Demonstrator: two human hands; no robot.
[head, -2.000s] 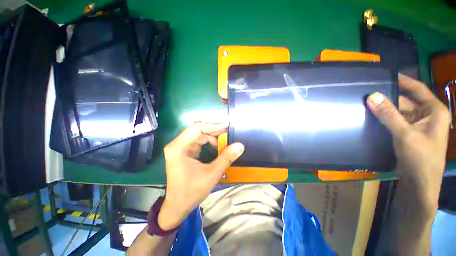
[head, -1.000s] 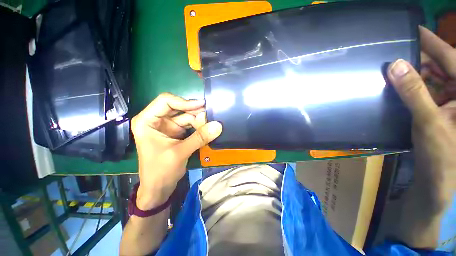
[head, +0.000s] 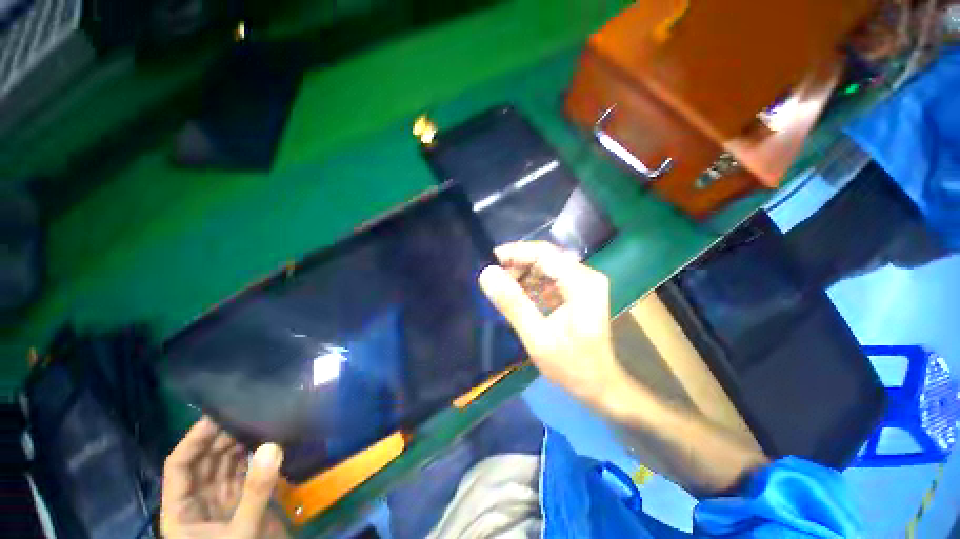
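Note:
A glossy black screen panel (head: 368,326) is held between both hands, tilted, above the orange assembly jig (head: 347,482), which it mostly covers. My left hand (head: 226,484) grips the panel's lower left corner, thumb on the near edge; the hand is partly cut off by the bottom edge. My right hand (head: 558,316) grips its right end. The panel's underside is hidden. Another black panel (head: 516,184) with a gold tab (head: 424,130) lies on the green mat just beyond the right end.
An orange-brown box with a metal handle (head: 674,105) stands at the upper right. A black tray (head: 779,347) is beside the bench at right. Stacked black panels (head: 90,442) lie at lower left. A person's blue sleeve (head: 916,137) shows at far right. A blue stool (head: 905,405) stands on the floor.
The view has swung to the right and tilted. Both hands still hold the panel, which now shows slanted with weaker reflections. The orange-brown box, black tray and stool have come into view.

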